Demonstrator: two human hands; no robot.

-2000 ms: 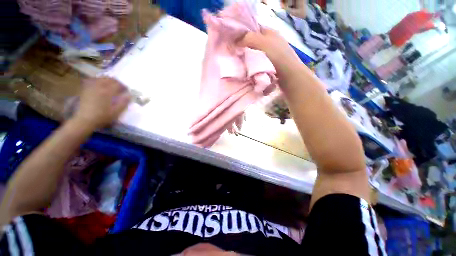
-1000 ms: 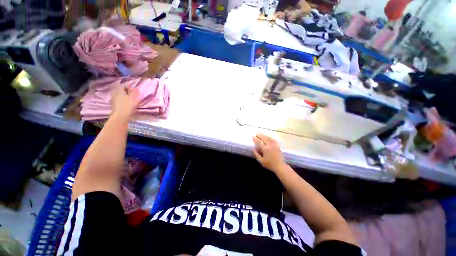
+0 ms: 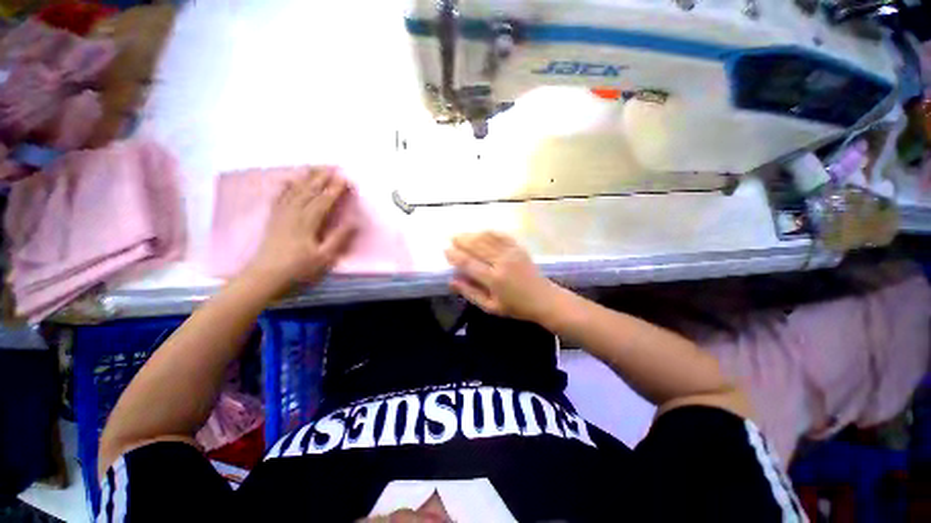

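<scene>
A flat pale-pink piece lies on the white table left of the sewing machine's needle area. My left hand rests on it, palm down, fingers slightly apart and a little blurred. My right hand lies at the table's front edge, right of the piece and not touching it; its fingers are close together and nothing shows in it. A fanned stack of pink pieces lies at the left table edge. The white sewing machine, with a blue stripe and "JACK" lettering, stands behind my right hand.
Tied pink bundles lie on brown board at the far left. A blue basket with pink and red things is below the table edge. Pink cloth hangs at the right. Small items and a clear packet lie near the machine's right end.
My left hand has moved right from the stack, and a single flat pink piece now lies under it. The view has shifted closer to the table and machine. My right hand remains near the front edge.
</scene>
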